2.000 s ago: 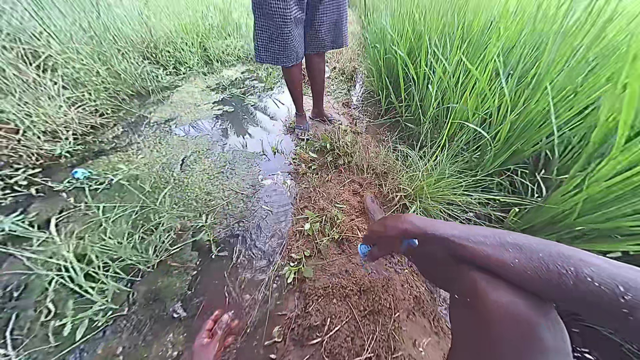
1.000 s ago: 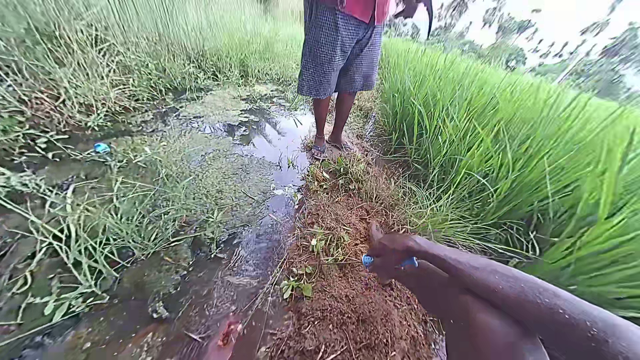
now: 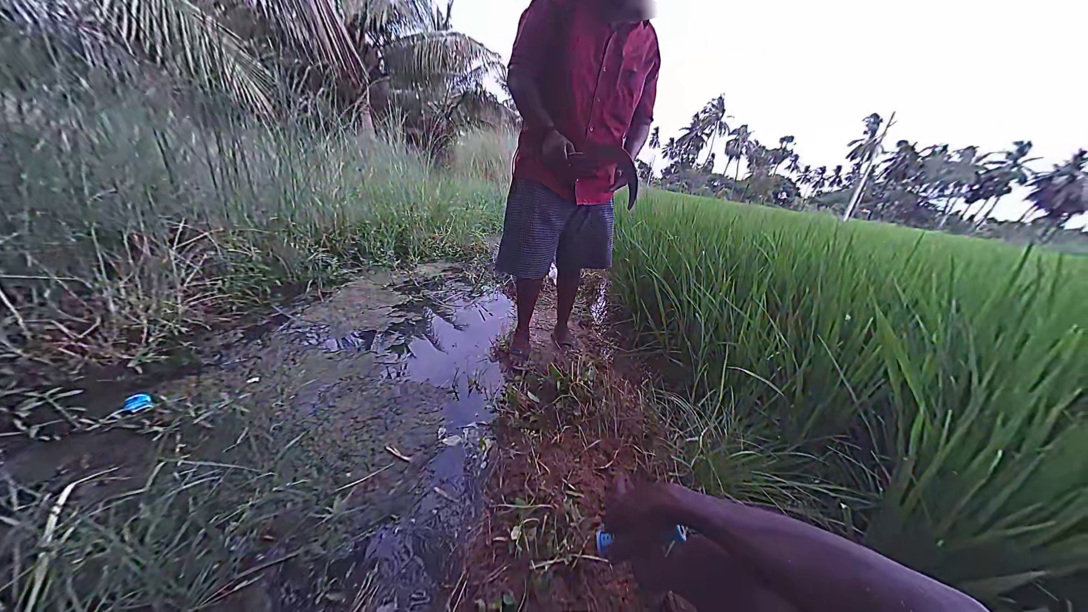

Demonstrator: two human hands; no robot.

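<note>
My right hand [image 3: 637, 518] is low at the centre right, over the earth bank [image 3: 561, 476], its arm coming in from the lower right corner. Bits of a bright blue thing [image 3: 604, 542] show on both sides of the hand; the fingers are dark and blurred, so whether they grip it cannot be told. My left hand is out of view. Ahead on the bank stands a person [image 3: 586, 110] in a red shirt and checked shorts. A dark curved blade, like a sickle's [image 3: 631, 178], is at that person's hands.
Shallow water [image 3: 459, 348] with weeds lies left of the bank, a blue scrap [image 3: 138, 403] in it. Dense green rice-like plants [image 3: 807, 340] edge the right side. Tall grass [image 3: 212, 195] and palms [image 3: 442, 68] stand behind, with a leaning pole [image 3: 869, 166] far off.
The view has tilted up, bringing the person's shirt, hands and curved blade into sight. My left hand, at the bottom edge before, has left the view.
</note>
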